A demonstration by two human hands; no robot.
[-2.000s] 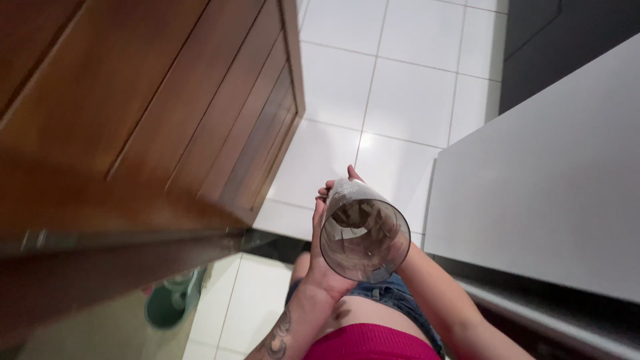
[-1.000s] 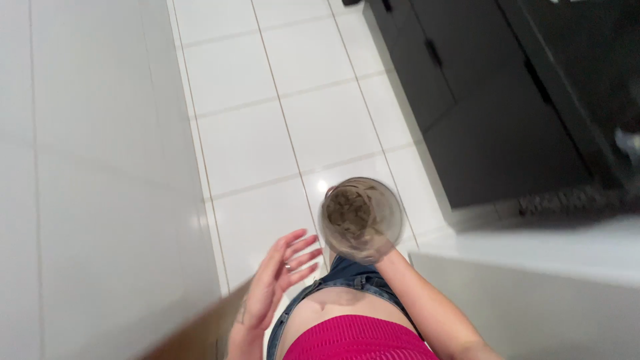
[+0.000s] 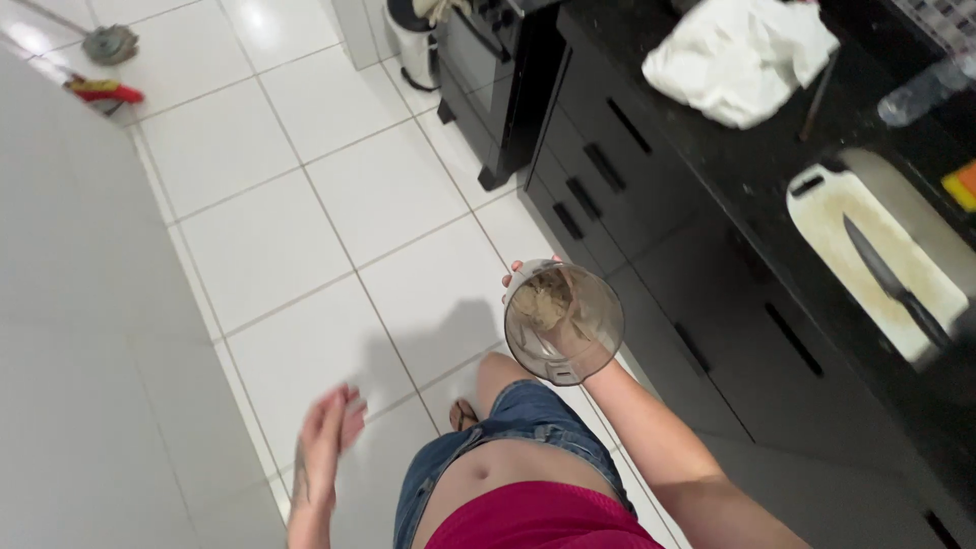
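My right hand (image 3: 568, 335) holds a clear, smoke-tinted plastic jar (image 3: 602, 324) from beneath and behind, its fingertips showing at the far left side of the rim. Inside the jar lies a clump of pale brownish stuff (image 3: 543, 301), which I cannot name for certain. Away to the left, low in view, my left hand (image 3: 332, 423) hangs in the air over the floor, touching nothing; its fingers look loosely curled and are blurred.
A black stone counter runs along the right, bearing a white cutting board (image 3: 831, 206) with a knife (image 3: 877, 259), a crumpled white cloth (image 3: 740, 61) and a clear bottle (image 3: 923, 91). Beyond stand an oven (image 3: 476, 72) and a bin (image 3: 415, 46). A mop head (image 3: 110, 46) rests far left.
My left hand, at the jar two seconds ago, is now well away from it. My right hand still holds the jar. The view has moved from a wooden door to the kitchen counter.
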